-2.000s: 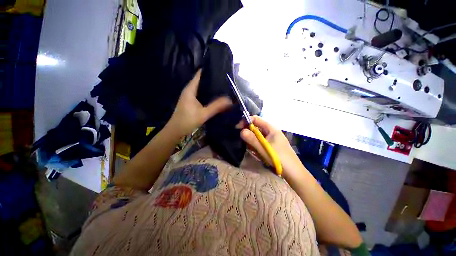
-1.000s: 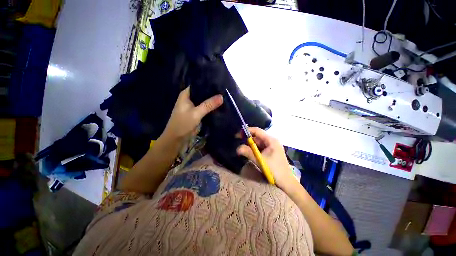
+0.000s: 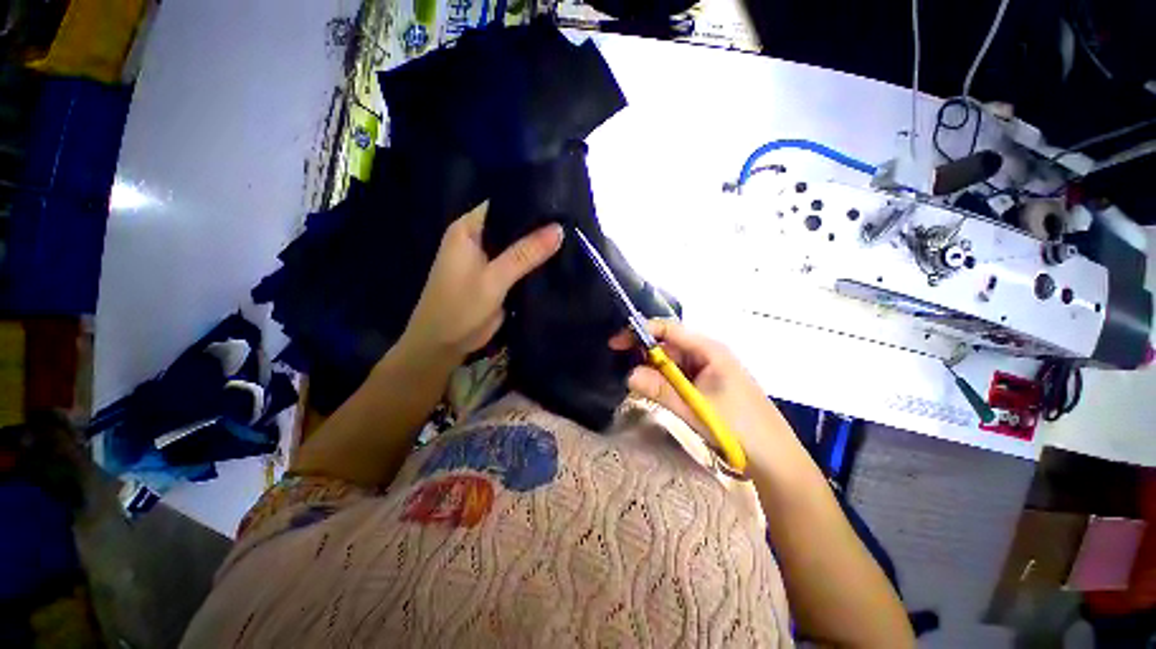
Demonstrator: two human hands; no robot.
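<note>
Dark navy cloth hangs from the table's edge down to my lap. My left hand grips the cloth, with the thumb on top near the scissor tip. My right hand holds scissors with a yellow handle, the silver blades pointing up and left along the cloth's right side. The blades look closed. The right fingertips also touch the cloth's lower right edge. A layered heap of dark pieces lies beyond my left hand.
The white sewing machine with a blue tube stands at right on the white table. A green-handled tool and a red tray lie near its edge. Small navy, blue and white cut parts lie on the left table.
The view has shifted slightly. My left thumb has come down onto the cloth since two seconds ago. The scissors stay in my right hand, their handle now slightly further right.
</note>
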